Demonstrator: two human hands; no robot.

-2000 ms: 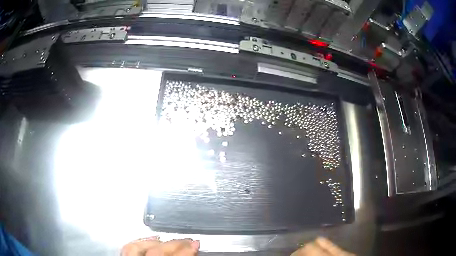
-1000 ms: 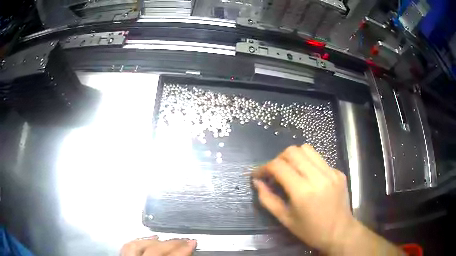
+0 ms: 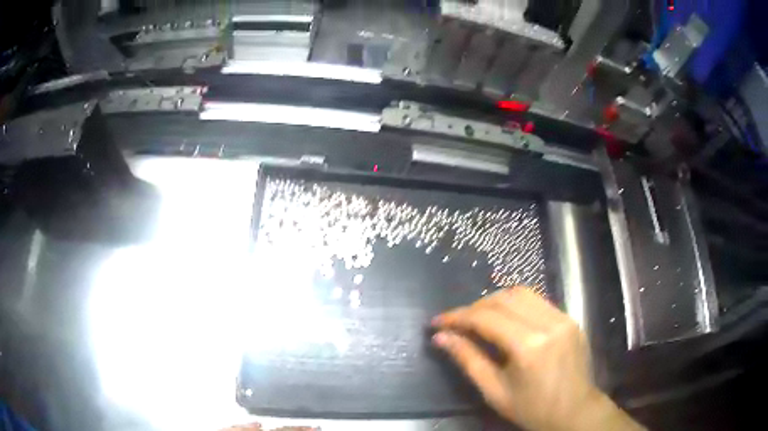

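Observation:
A shallow black parts tray (image 3: 396, 290) lies in front of me. Many tiny shiny metal parts (image 3: 392, 220) are spread along its far side and down its right side. My bare right hand (image 3: 526, 353) is over the tray's lower right, with thumb and index fingertips close together above the dark floor. Blur hides whether anything tiny is between them. My left hand (image 3: 269, 428) shows only as a sliver of fingers at the bottom edge, left of centre, mostly cut off.
A dark stack of plates (image 3: 76, 181) stands at the left. A linear rail (image 3: 295, 116) with metal blocks runs behind the tray. A grey slotted side panel (image 3: 661, 252) is at the right. Strong glare covers the steel bench (image 3: 160, 320). Small red lights (image 3: 512, 105) glow along the rail.
My right hand came in over the tray from the bottom edge and stays there, its thumb and index fingertips now nearer each other. The scene has shifted down, so less of my left hand shows.

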